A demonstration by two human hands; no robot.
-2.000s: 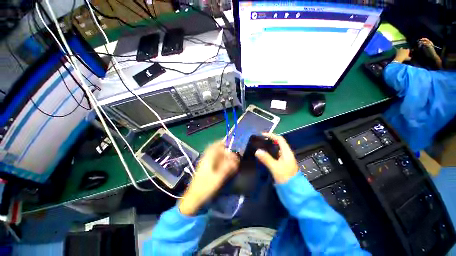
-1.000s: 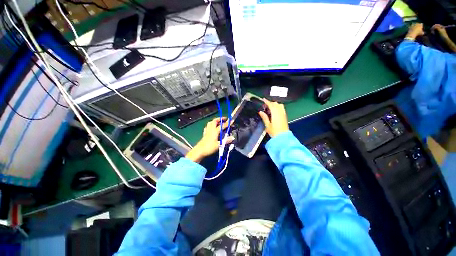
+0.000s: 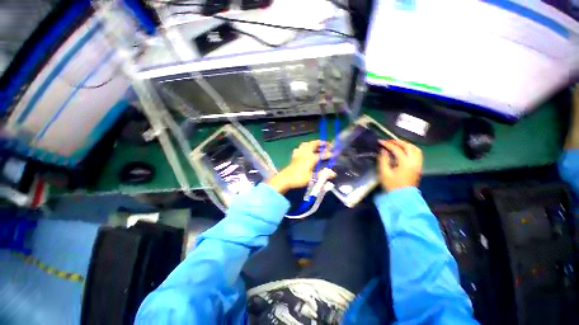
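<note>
A black phone (image 3: 360,155) lies on the right pale-edged plate (image 3: 352,198), which is tilted in view. My right hand (image 3: 401,164) has its bent fingers on the phone's right edge. My left hand (image 3: 301,166) is at the phone's left edge, beside the blue cables (image 3: 324,130) and the white cable's plug (image 3: 325,176). Blur hides whether its fingers grip the plug. A second black phone (image 3: 232,162) lies on the left pale-edged plate (image 3: 203,149), with bright reflections on it.
The silver-grey tester (image 3: 254,89) stands behind the plates, between two monitors (image 3: 60,76) (image 3: 463,51). White cables cross at left. A mouse (image 3: 479,136) and white card (image 3: 411,124) lie at right. Black trays (image 3: 530,254) are at lower right; black stacks (image 3: 130,266) at lower left.
The phone held earlier now lies on the right plate. My left hand has come to its left edge, my right hand to its right edge. The head view has shifted and blurred.
</note>
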